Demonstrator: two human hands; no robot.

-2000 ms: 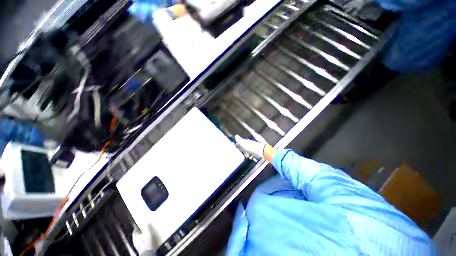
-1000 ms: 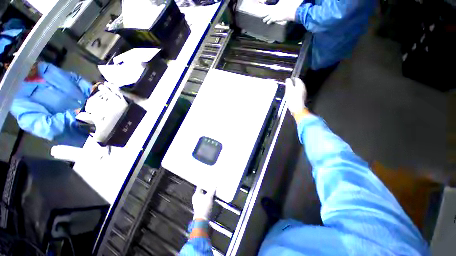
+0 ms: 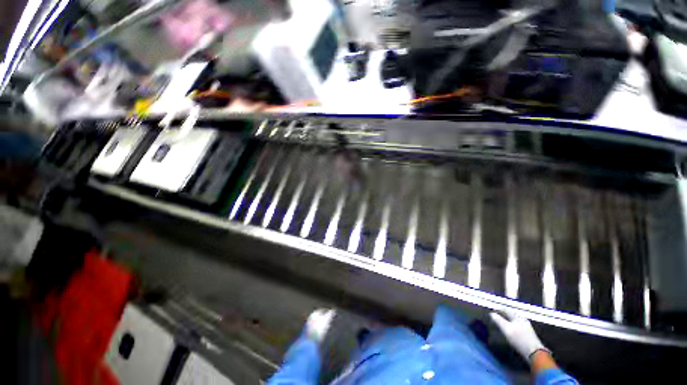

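My left hand (image 3: 320,324), in a white glove, hangs in front of the conveyor, small and blurred; its fingers cannot be made out. My right hand (image 3: 517,334), also gloved in white, is beside the conveyor's near rail with fingers stretched out; nothing shows in it. Whether it touches the rail cannot be told. The roller conveyor (image 3: 407,275) runs across the view, with its rollers bare in front of me. A white unit with a small dark window (image 3: 175,156) lies on the conveyor at left, away from both hands.
Another white unit (image 3: 119,150) lies farther left on the line. At lower left are red sheets (image 3: 89,316) and white units (image 3: 141,347) beside them. Behind the conveyor, a bench (image 3: 361,92) bears a white box-shaped device (image 3: 295,56), dark equipment and orange cables.
The view has swung left along the conveyor. Both hands have let go of the unit they were on and drawn back towards my body. That unit and the other workers are out of clear view.
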